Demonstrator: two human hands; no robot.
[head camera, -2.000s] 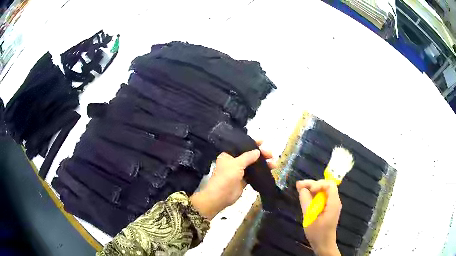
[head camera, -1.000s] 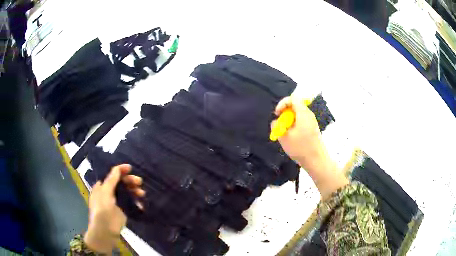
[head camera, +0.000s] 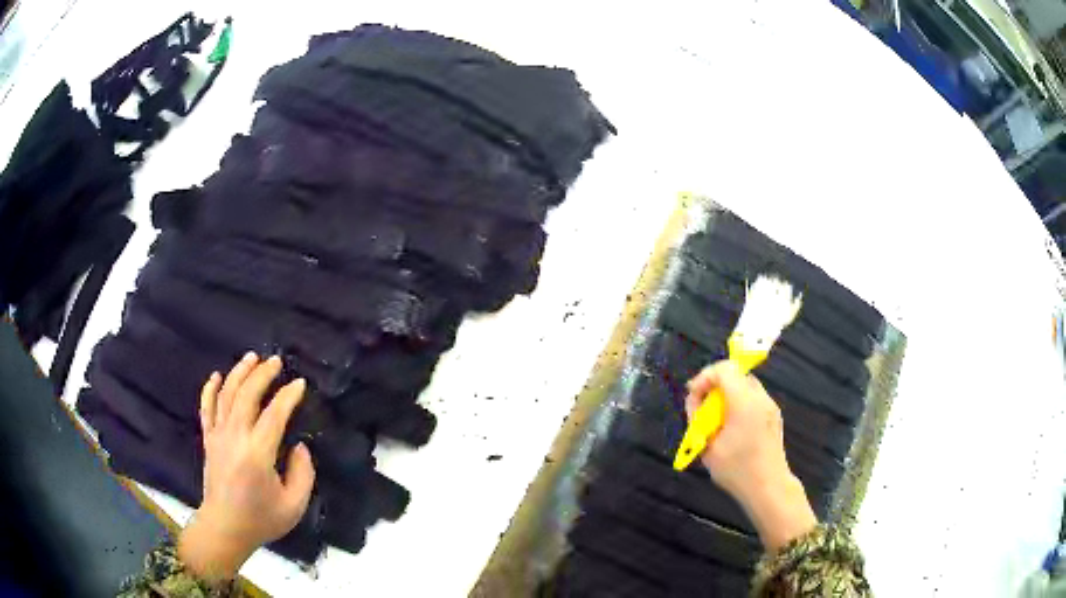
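My right hand (head camera: 748, 444) holds a brush (head camera: 705, 432) by its yellow handle over the gluing board (head camera: 620, 339). The brush's whitish bristles (head camera: 769, 311) point up and away from me. Black fabric strips (head camera: 748, 269) lie in a row across the board, with greyish-white glue crust along both long edges. My left hand (head camera: 248, 456) rests palm down, fingers spread, on the near part of the large pile of black strips (head camera: 339, 210). Some strip ends in the pile show whitish smears. I see nothing gripped in my left hand.
A smaller black pile (head camera: 59, 210) is at the far left, with tangled black pieces (head camera: 158, 88) and a green bit beyond it. The white tabletop (head camera: 514, 386) has dark specks. The table's yellowish edge is at lower left. Shelving or stacked items show at upper right.
My right hand has moved from the large pile back over the board with the brush. My left hand has opened and lies flatter on the pile. The camera view has shifted.
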